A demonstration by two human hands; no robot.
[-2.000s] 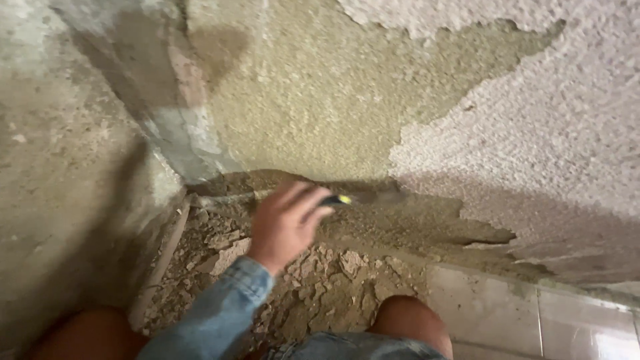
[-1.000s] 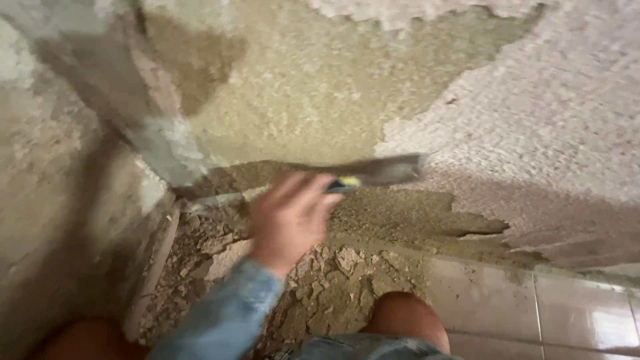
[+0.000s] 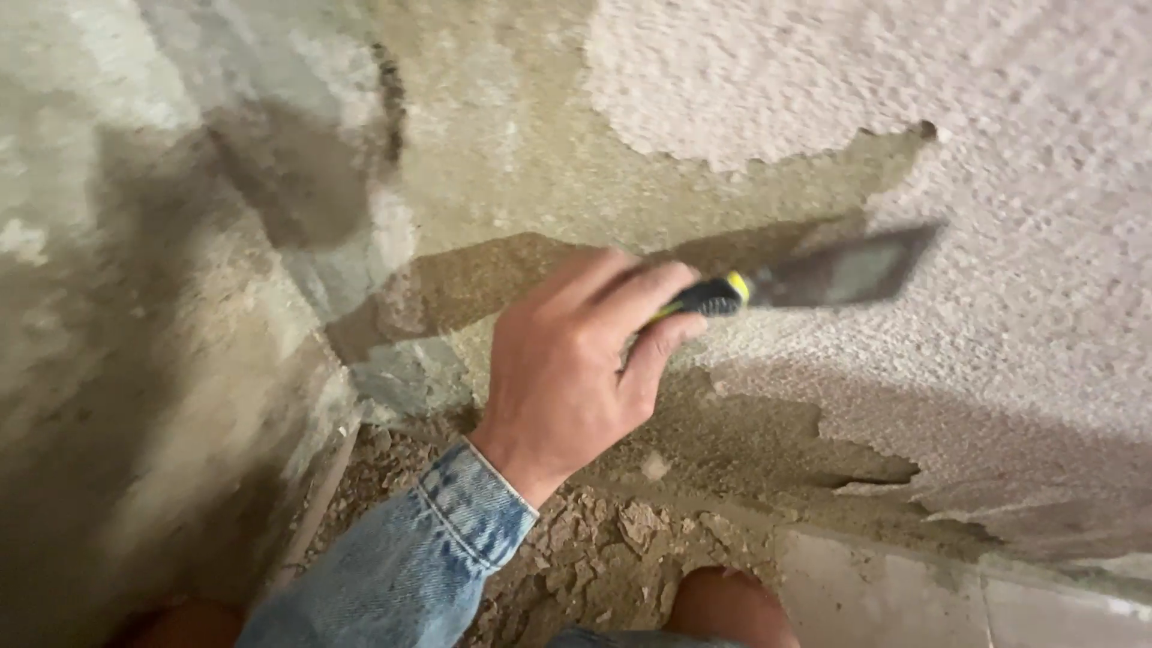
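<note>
My left hand (image 3: 571,360), in a denim sleeve (image 3: 423,540), grips the black and yellow handle of a putty knife (image 3: 711,297). Its metal blade (image 3: 850,268) points right and slightly upward, blurred, over the edge of the rough pinkish-white wall coating (image 3: 1026,297). Whether the blade touches the wall cannot be told. Left of and below that coating lies bared grey-brown plaster (image 3: 504,162) with a ragged border. My right hand is out of view.
Broken flakes of coating (image 3: 585,558) lie on the floor at the wall's foot. A pale pipe or strip (image 3: 315,513) runs along the left wall (image 3: 117,360). Floor tiles (image 3: 886,585) are at lower right. My bare knee (image 3: 729,607) shows at the bottom.
My left hand has moved up the wall with the putty knife in its grip, and the blade now tilts more upward. The view has shifted somewhat.
</note>
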